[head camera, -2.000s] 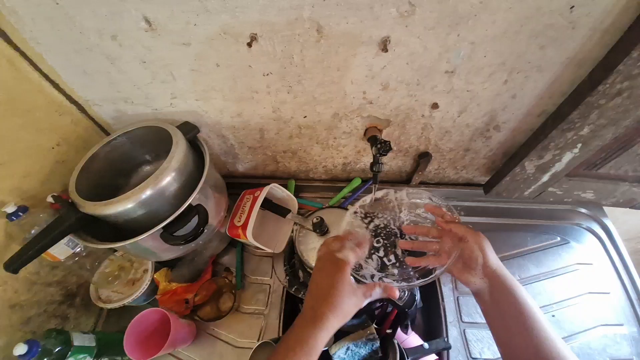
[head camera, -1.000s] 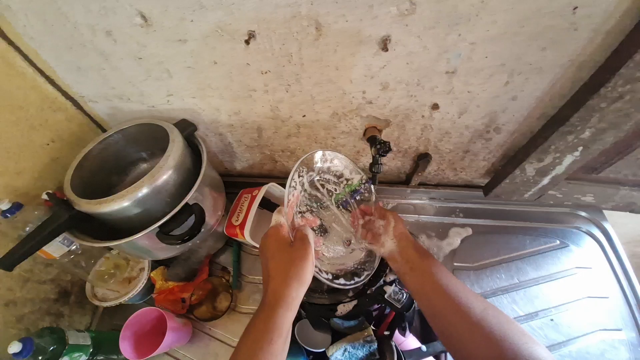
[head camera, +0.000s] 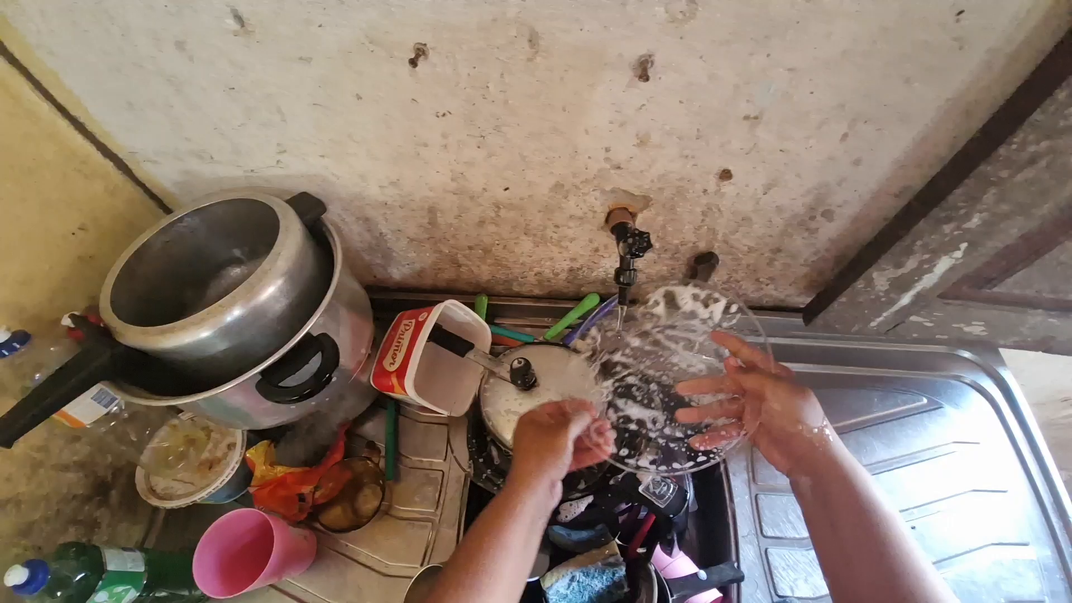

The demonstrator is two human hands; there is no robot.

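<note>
A clear glass plate [head camera: 662, 402] streaked with white suds is tilted beneath a black tap [head camera: 626, 251], over the filled sink. My left hand [head camera: 557, 440] grips its lower left rim. Against the right part of the plate, my right hand [head camera: 754, 402] rests with fingers spread; they show through or over the glass. Water comes from the tap onto the top left of the plate. Just left of the plate lies a round metal lid [head camera: 540, 389] with a black handle. Below, the sink holds dark cookware, a blue sponge [head camera: 586, 578] and other dishes.
Stacked metal pots [head camera: 209, 268] with long black handles stand at left. Near them are a white and red plastic tub [head camera: 435, 360], a pink cup [head camera: 251, 553], a green bottle [head camera: 126, 574] and a covered bowl [head camera: 193, 461]. A ribbed steel drainboard [head camera: 904, 469] extends right.
One second ago the plate was more upright and further left, with both hands at its sides. It has moved right under the tap, and my right hand's fingers have spread.
</note>
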